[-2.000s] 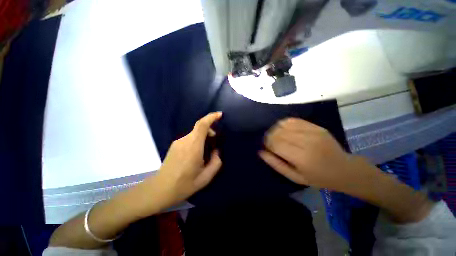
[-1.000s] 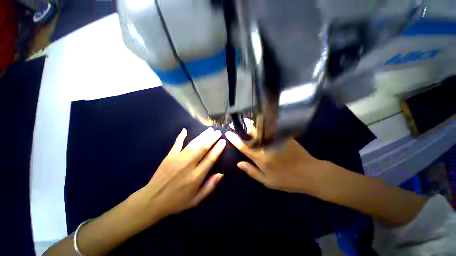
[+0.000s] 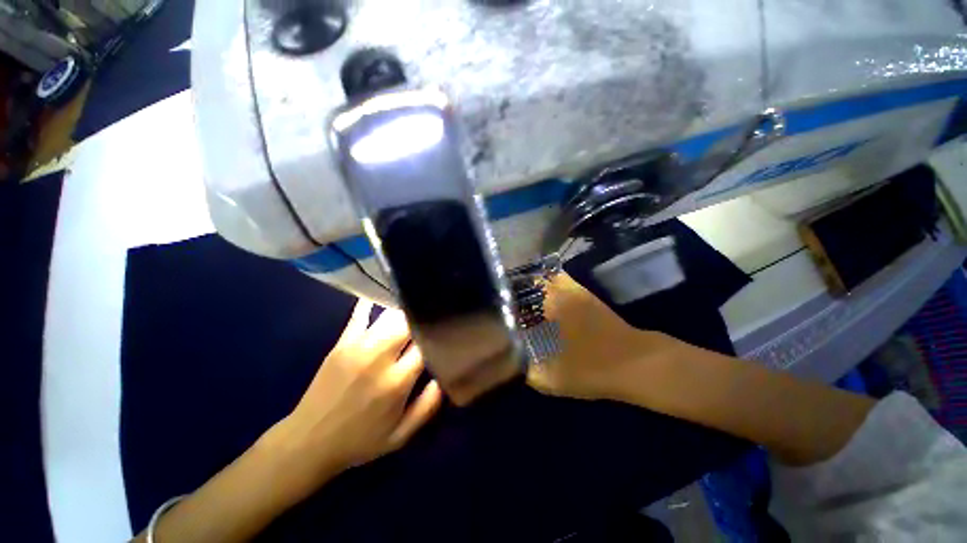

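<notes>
A dark navy garment panel [image 3: 223,350] lies on the white table, under the head of the sewing machine [image 3: 594,95], and hangs over the front edge. My left hand [image 3: 366,387] lies flat on the panel at the left of the shiny take-up lever guard [image 3: 429,228], fingers spread, tips partly behind the machine. My right hand [image 3: 578,339] is on the panel at the right of the guard. Its fingers are hidden behind the guard and a ribbed cylinder [image 3: 541,337]. The needle and presser foot are hidden.
A tension knob [image 3: 620,196] sticks out of the machine head. A smartphone-like dark rectangle with a brown edge [image 3: 875,228] lies at right. Other dark cloth [image 3: 23,318] lies at the left. A ruler strip [image 3: 816,318] runs along the front edge. Blue baskets [image 3: 737,493] are below.
The view has moved closer over the machine head, so the guard now covers the sewing spot. Earlier my hands moved up to the needle area and the panel shifted left. Both hands remain on the cloth.
</notes>
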